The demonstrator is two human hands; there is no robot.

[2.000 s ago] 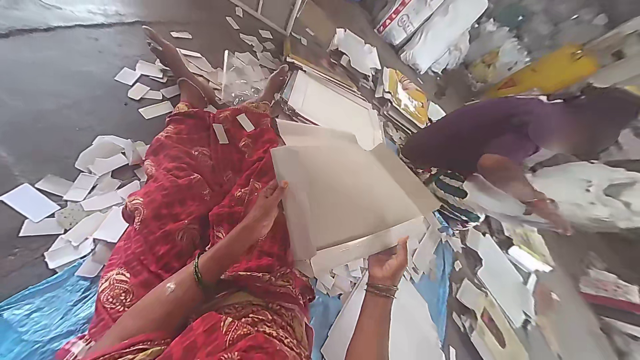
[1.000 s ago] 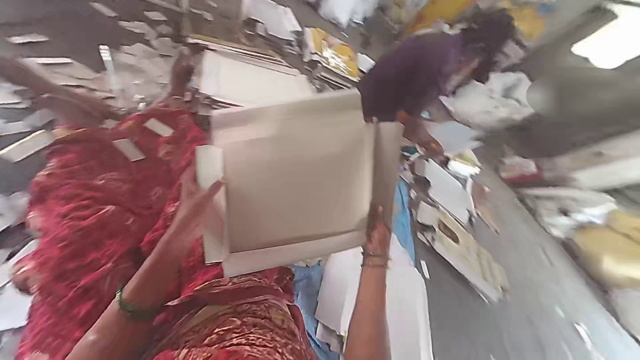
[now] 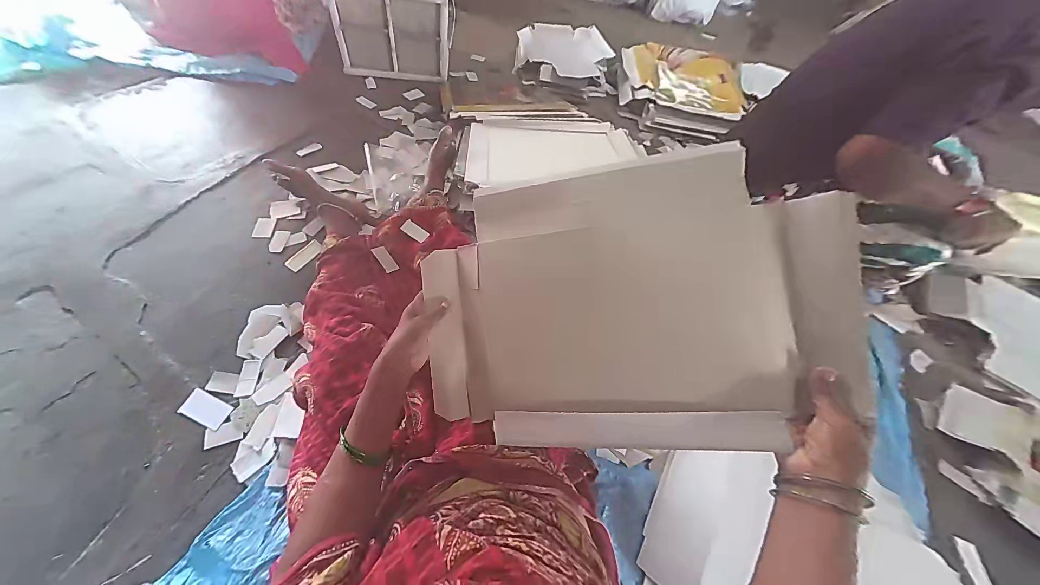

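Observation:
A large cardboard sheet (image 3: 650, 309) with folded edge flaps is held over my lap. My left hand (image 3: 413, 329) grips its narrow left flap, thumb on top and fingers hidden beneath. At the lower right corner my right hand (image 3: 829, 431) holds the sheet, its thumb over the right flap. Beyond the sheet lies a stack of flat white boards (image 3: 544, 153), partly covered by it. More white sheets (image 3: 707, 504) lie under my right forearm.
Small card pieces (image 3: 264, 357) lie scattered on the floor left of my legs and around my feet. A person in a purple top (image 3: 902, 73) leans in at the right, near loose paper scraps. A stack with a yellow printed sheet (image 3: 691, 77) stands ahead. Blue plastic sheeting (image 3: 236, 528) spreads beneath me.
The right flap stood up a second ago and now lies folded outward, flatter. Both hands still hold the sheet. The view has swung left, and the person in purple now fills more of the right side.

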